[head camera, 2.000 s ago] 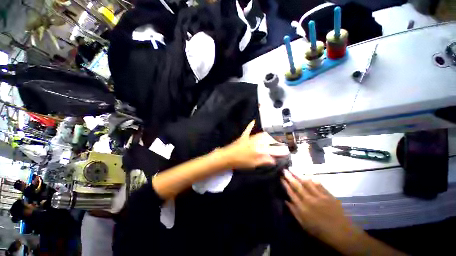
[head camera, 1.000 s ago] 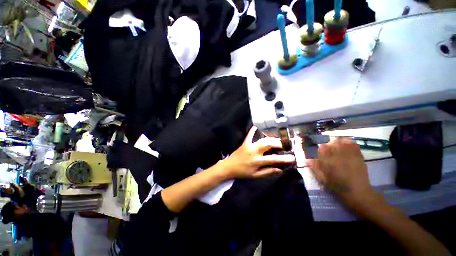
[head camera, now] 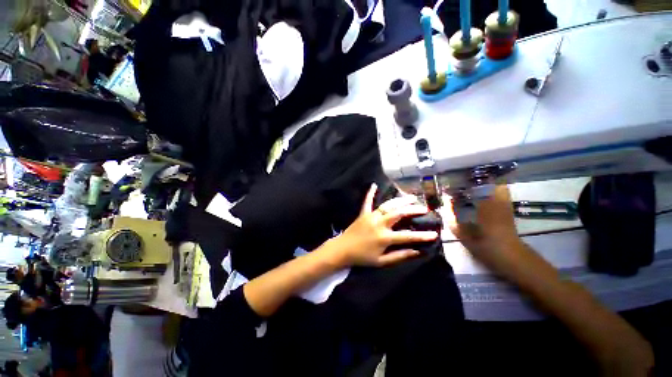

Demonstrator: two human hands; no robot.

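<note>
A black garment point(head camera: 324, 169) with white parts lies under the lit end of the white sewing machine head point(head camera: 471, 125). My left hand point(head camera: 379, 237) rests on the garment just left of the presser foot and needle area point(head camera: 429, 188), fingers spread over a small dark fold, thumb apart. My right hand point(head camera: 490, 224) is raised and blurred right of the needle, below the metal parts under the head. Its fingertips are unclear, and whether it holds anything cannot be told. The needle tip is not clearly visible.
Dark green snips point(head camera: 545, 210) and a black phone-like rectangle point(head camera: 623, 224) lie right of my right hand. Blue thread pins point(head camera: 466, 55) with spools stand on the head. A black garment pile point(head camera: 199, 96) is beyond. Another machine point(head camera: 129, 247) and people point(head camera: 44, 313) are at left.
My right hand has left the garment at the table's front edge and moved up beside the needle area. My left hand has spread lower on the cloth. The view has shifted slightly.
</note>
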